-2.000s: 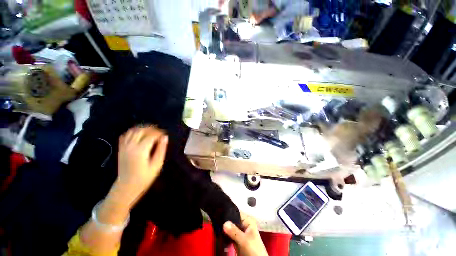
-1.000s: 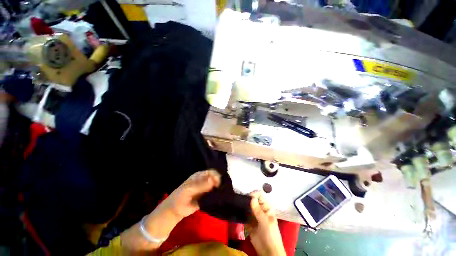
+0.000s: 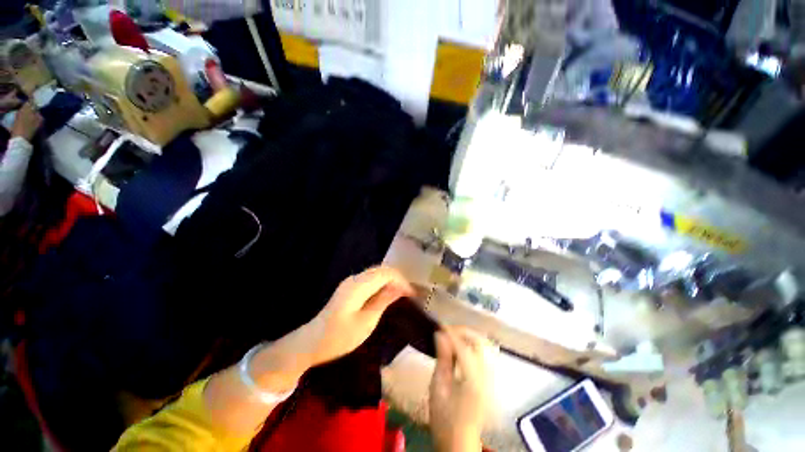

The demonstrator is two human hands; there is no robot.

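Note:
My left hand (image 3: 357, 309) holds the upper edge of a black garment piece (image 3: 353, 375) just in front of the machine bed. My right hand (image 3: 459, 375) pinches the right end of the same piece, which is stretched between both hands. The pale coverstitch machine (image 3: 609, 190) with its yellow label is at the right. Its bed (image 3: 521, 322) has a black slotted attachment (image 3: 538, 284) on top. The cloth is in front of the bed's left end; whether it touches the bed is not clear.
A large black garment pile (image 3: 300, 185) with a white thread lies left of the machine. A smartphone (image 3: 567, 418) lies at the front right. A tan sewing machine (image 3: 146, 93) and another person's arm (image 3: 18, 154) are at the far left.
Both hands have risen from the lap towards the machine bed with the black piece between them. The view has shifted, so the machine appears further right and lower.

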